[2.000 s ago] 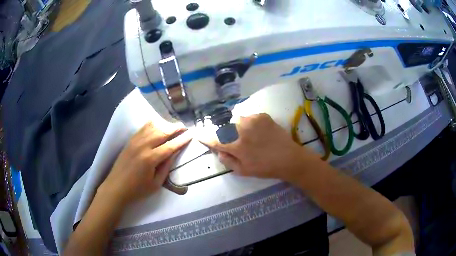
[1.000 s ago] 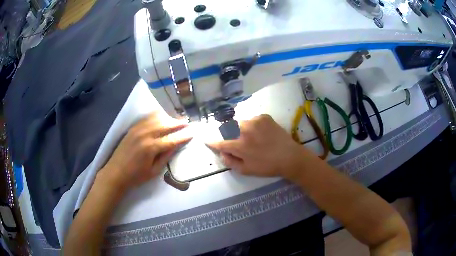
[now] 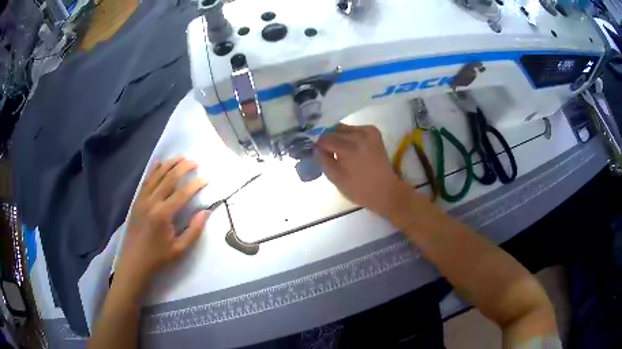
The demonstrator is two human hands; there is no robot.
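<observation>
The white sewing machine has a blue stripe and "JACK" lettering. A dark grey garment panel lies left of it, with a pale white layer along its right side, reaching toward the brightly lit needle area. My left hand lies on the pale layer with fingers spread, holding nothing. My right hand is raised at the dark grey knob-like attachment beside the needle. Its fingertips are bent against parts under the head; whether they grip anything is unclear. The needle tip is lost in glare.
Yellow-and-green-handled scissors and black-handled scissors lie right of my right hand, blades toward the machine. The table's grey front edge has a ruler scale. Dark cloth hangs below it.
My left hand has drawn back left from the needle and its fingers have spread. My right hand has risen from the table to the parts beside the needle.
</observation>
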